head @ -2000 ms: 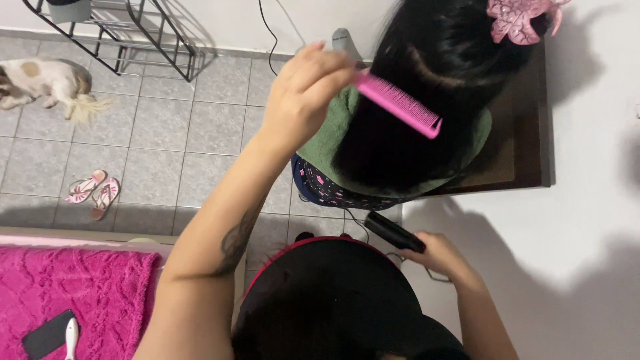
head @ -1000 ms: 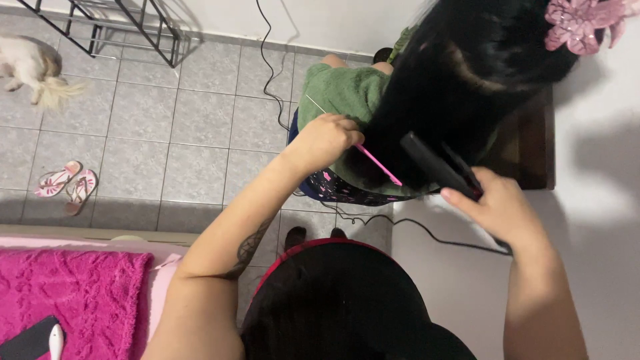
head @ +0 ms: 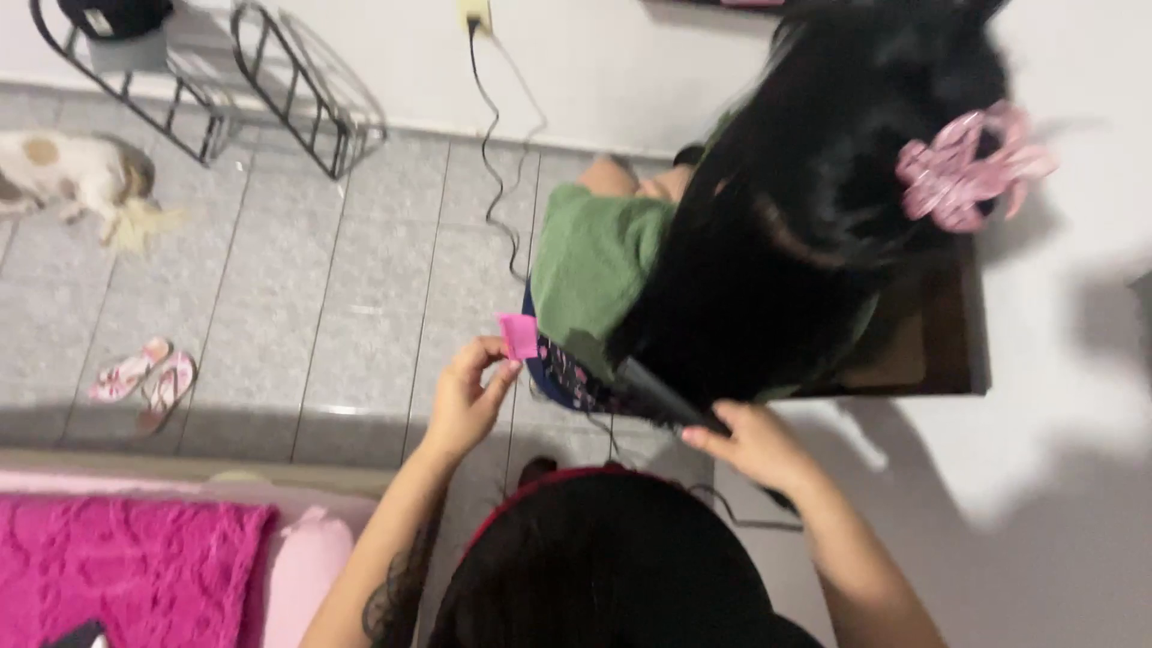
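A seated person in a green top has long black hair, parted at the back, with the upper part held by a pink flower-shaped hair claw clip. My right hand grips a black hair straightener at the lower ends of the hair; whether its plates are closed on hair cannot be told. Left of the hair, beside the green top, my left hand holds a pink comb between thumb and fingers, most of it hidden or seen end-on.
A black cord runs from a wall outlet down to the floor. A dog lies at the far left, near a metal rack and flip-flops. A bed with a magenta blanket is at lower left.
The straightener, lower and away from the hair two seconds ago, is now at the hair's ends. My left hand with the comb has moved from the hair to its left side.
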